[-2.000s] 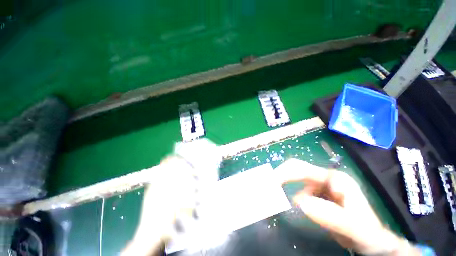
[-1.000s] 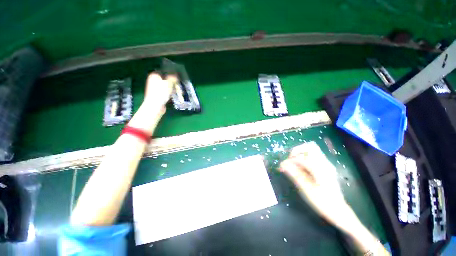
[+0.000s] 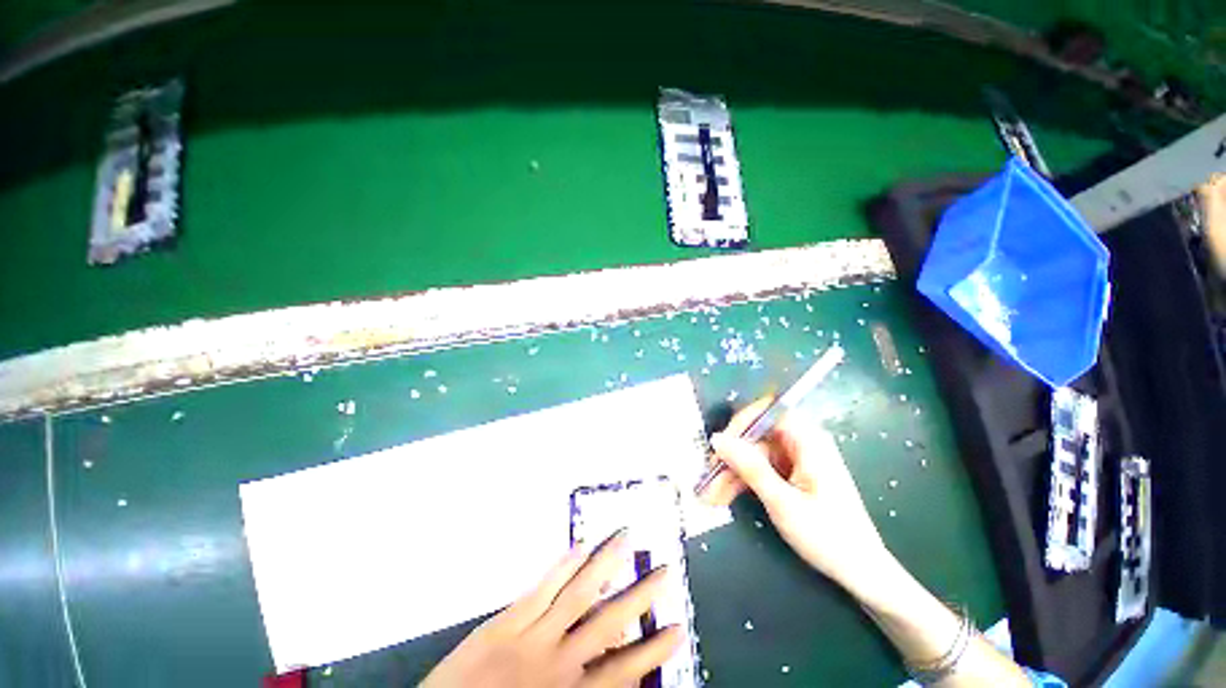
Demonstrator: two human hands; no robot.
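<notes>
A phone middle frame with a black rim, silver-white inside and a dark slot lies at the right part of the white paper sheet. My left hand rests over its lower part with the fingers spread; the lower end of the frame is partly hidden. My right hand holds thin tweezers, their lower end just right of the frame's upper part. Whether a part is at the tip cannot be told. Tiny white parts lie scattered on the green bench, densest above my right hand.
A pale rail separates the bench from the green conveyor, which carries spaced frames. At right a blue bin with pale pieces stands on a dark tray beside more frames. Part of another person's arm shows at the right edge.
My left hand has come back from the conveyor to the paper, where a frame now lies under it. My right hand has moved slightly down and left; the tweezers now show clearly.
</notes>
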